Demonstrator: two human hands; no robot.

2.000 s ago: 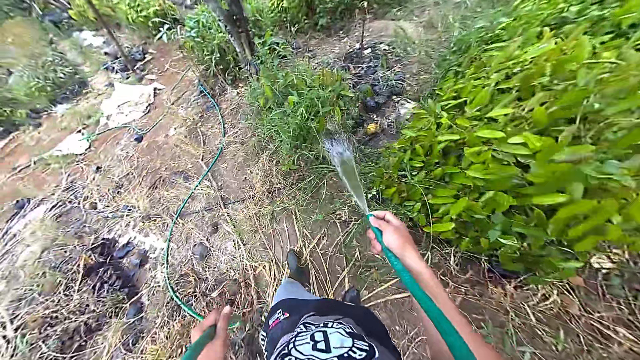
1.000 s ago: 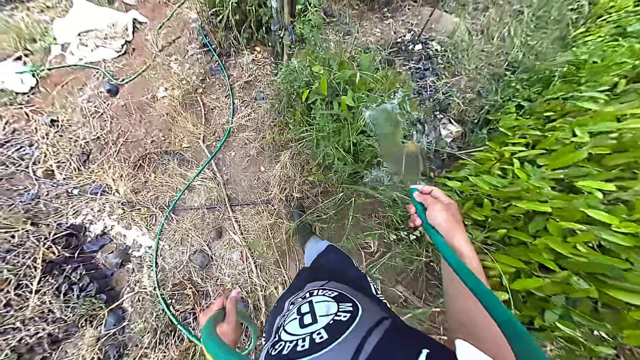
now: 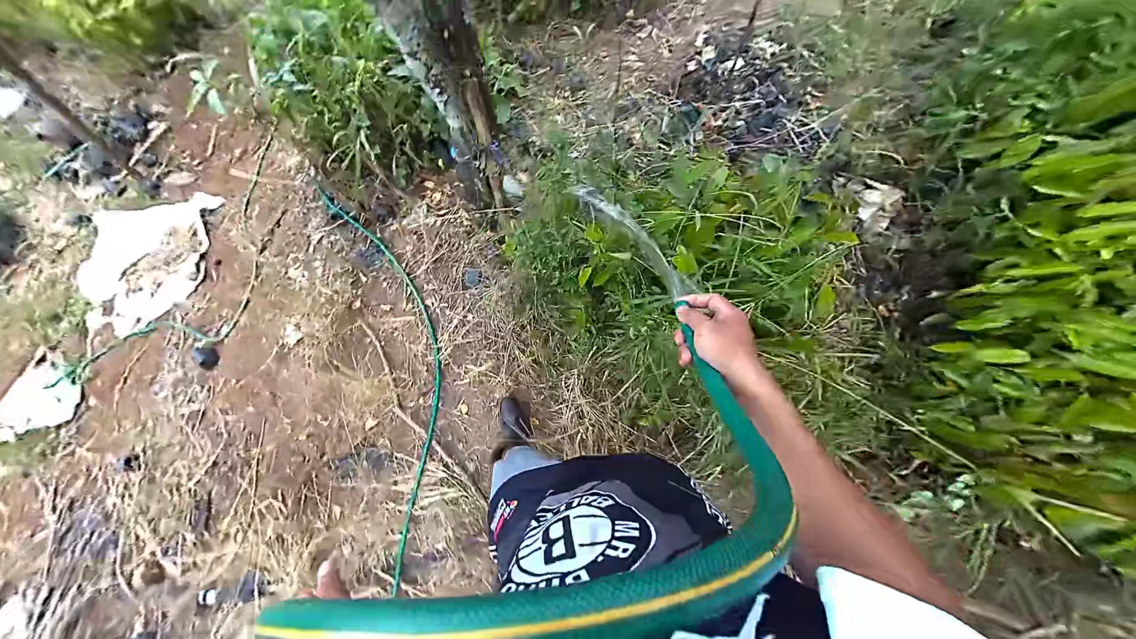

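Note:
My right hand point(image 3: 721, 335) grips the end of a green garden hose point(image 3: 745, 444) with a yellow stripe. A stream of water point(image 3: 635, 232) leaves that end toward the upper left, over low green weeds point(image 3: 710, 213) and near the base of a tree trunk point(image 3: 461, 98). The hose bends below my right forearm and crosses in front of my body to the lower left. There my left hand point(image 3: 330, 581) shows only in part, at the hose; the hose hides most of it, so its grip is unclear.
More green hose point(image 3: 435, 355) curves over dry grass and soil on the left. White sheets point(image 3: 146, 257) lie on the ground farther left. Dense leafy plants point(image 3: 1056, 355) line the right side. Dark debris point(image 3: 754, 98) lies beyond the weeds. My boot point(image 3: 515, 422) stands on the soil.
The water stream now points to the upper left, toward the trunk; one second ago it fell by the dark debris beside the weeds. The held hose now crosses low in front of my body.

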